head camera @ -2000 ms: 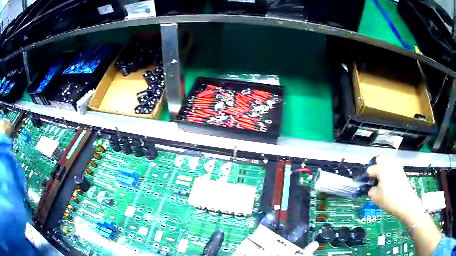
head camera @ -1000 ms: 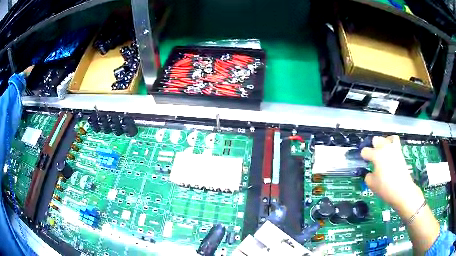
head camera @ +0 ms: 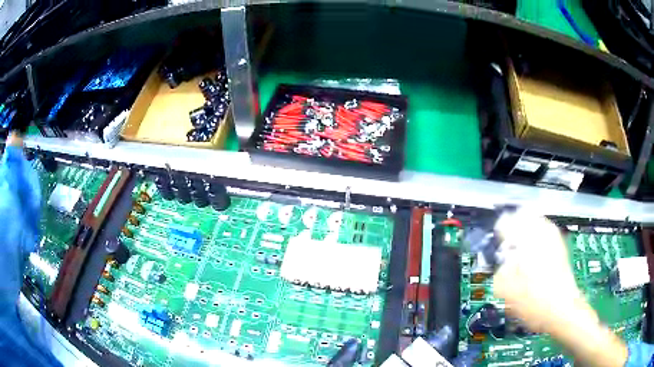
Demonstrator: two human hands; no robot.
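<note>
My left hand (head camera: pixel 439 340) is cut off by the bottom edge; its dark-tipped fingers are around several white block components (head camera: pixel 423 355). My right hand (head camera: pixel 527 261) is blurred, over the left part of the right-hand green circuit board (head camera: pixel 595 326). Its dark fingertips point left; whether they hold anything cannot be told. A small pale patch shows beneath them. Black capacitors (head camera: pixel 484 320) stand partly hidden by this hand. The middle circuit board (head camera: pixel 240 287) carries a white slab of blocks, blue components and a row of black capacitors.
Dark red-brown carrier bars (head camera: pixel 416 269) separate the boards. A metal shelf edge (head camera: pixel 315 174) runs behind them. The shelf holds a tray of red leads (head camera: pixel 326 129), a cardboard tray of black capacitors (head camera: pixel 168 118) and a black bin (head camera: pixel 566 168). Another person's blue sleeve (head camera: pixel 21 208) is at left.
My right hand has moved left, and the long white block formerly at its fingertips is no longer clearly visible. My left hand and its blocks sit lower. The other person's hand has come down from the trays.
</note>
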